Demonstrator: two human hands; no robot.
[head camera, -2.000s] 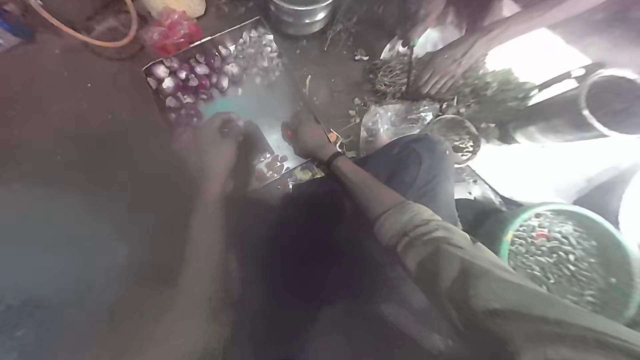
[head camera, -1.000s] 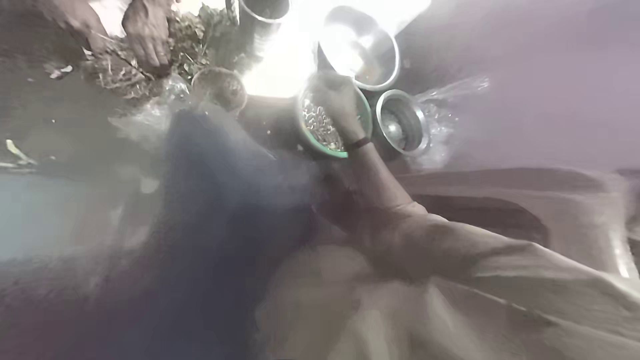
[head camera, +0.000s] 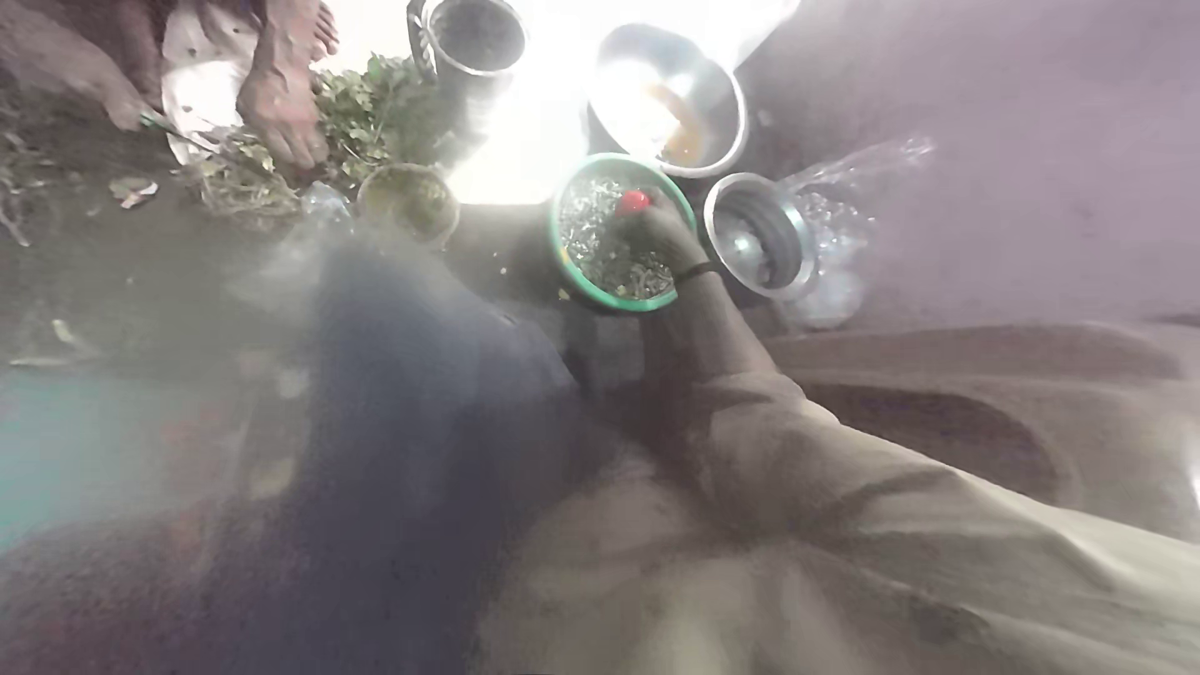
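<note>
My right hand (head camera: 658, 230) reaches into a green-rimmed bowl (head camera: 626, 304) that holds many small greyish-green pieces (head camera: 589, 230). A round red thing (head camera: 634, 201) shows at its fingertips; whether the fingers grip it cannot be told. The fingers are partly sunk among the pieces and blurred. A dark band circles the wrist, and a light sleeve covers the forearm. My left hand is not in view.
Beyond the bowl lies a large metal basin (head camera: 736, 122), with a smaller metal pot (head camera: 764, 234) and clear plastic (head camera: 834, 248) to the right. Leftward are a small bowl (head camera: 409, 202), a metal container (head camera: 478, 70), leafy greens (head camera: 375, 112) and another person's hands (head camera: 286, 112).
The view has swung far to the right. My right hand has gone from the tray with onions into the green-rimmed bowl. My left hand and the tray have left the view.
</note>
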